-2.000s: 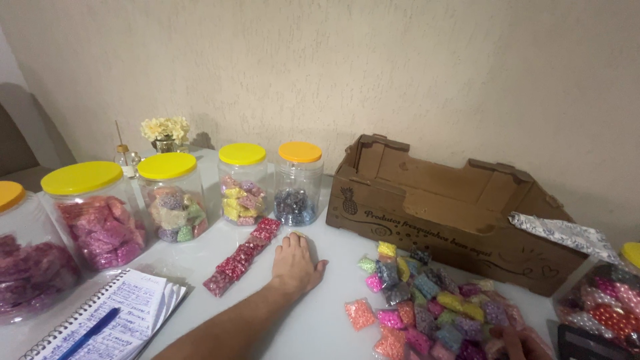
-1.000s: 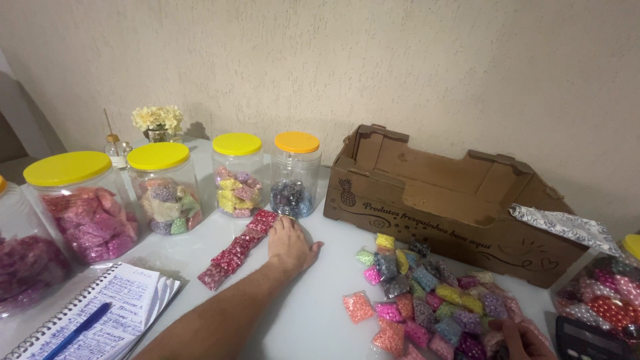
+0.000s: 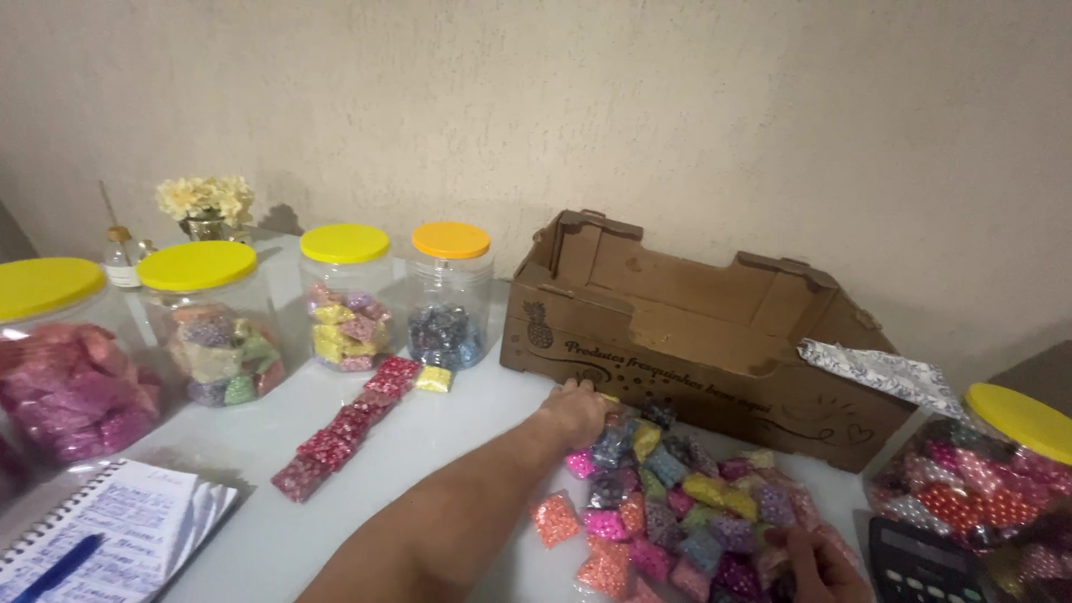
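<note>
My left hand (image 3: pixel 578 414) reaches to the upper left edge of a heap of small clear packets of coloured beads (image 3: pixel 662 494), close to the box front; its fingertips are hidden, so a hold cannot be told. At the heap's lower right, my right hand (image 3: pixel 811 563) touches the packets, its grip unclear. A row of overlapping red bead packets (image 3: pixel 347 431) lies left of my arm. One yellow bead packet (image 3: pixel 434 378) sits beside its upper end, in front of the orange-lidded jar (image 3: pixel 450 314) of dark and blue packets.
Yellow-lidded jars (image 3: pixel 345 318) stand at left, another jar (image 3: pixel 997 469) at right. An open cardboard box (image 3: pixel 636 352) bears a patterned packet (image 3: pixel 879 373) on its rim. A spiral notebook (image 3: pixel 126 519) with a blue pen (image 3: pixel 63 568) lies front left, a calculator (image 3: pixel 921 561) front right.
My left hand has moved right, from the upper end of the red row to the heap. A yellow packet now shows beside that row. My right hand remains at the heap.
</note>
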